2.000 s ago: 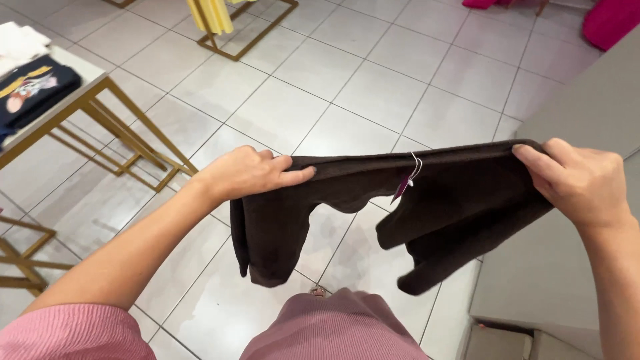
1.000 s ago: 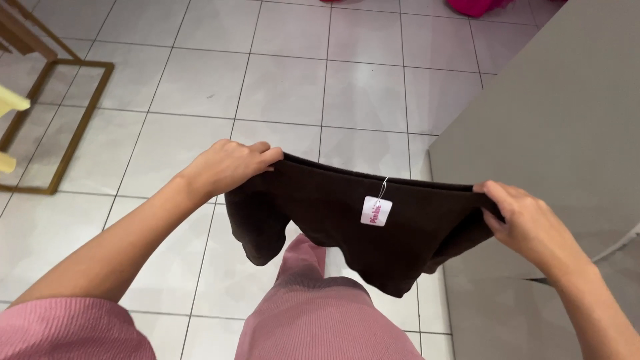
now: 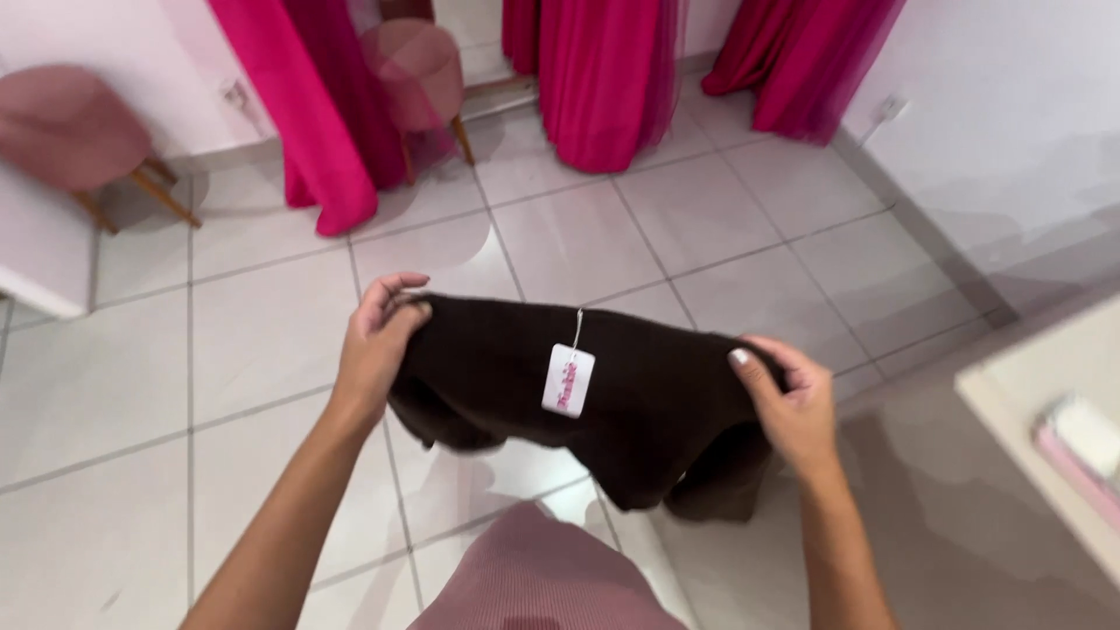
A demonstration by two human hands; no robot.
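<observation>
A dark brown garment (image 3: 499, 367) hangs stretched between my hands in front of my body. My left hand (image 3: 376, 341) pinches its upper left corner between thumb and fingers. At the upper right corner, my right hand (image 3: 787, 389) grips the cloth, thumb on the near side. A white hang tag (image 3: 568, 381) with pink writing dangles on a thin cord from the middle of the top edge. The lower part falls in loose folds, so the kind of garment is not certain.
Bright pink curtains (image 3: 604, 87) hang along the far side. Two pink upholstered chairs with wooden legs, one at the left (image 3: 74, 131) and one behind a curtain (image 3: 416, 74), stand there. A pale counter (image 3: 1041, 385) juts in at the right, bearing a white and pink object (image 3: 1081, 446).
The view has swung to the curtains and chairs; the gold-framed rack is out of sight. Both hands keep hold of the garment, and the tag, edge-on two seconds ago, now lies flat against it.
</observation>
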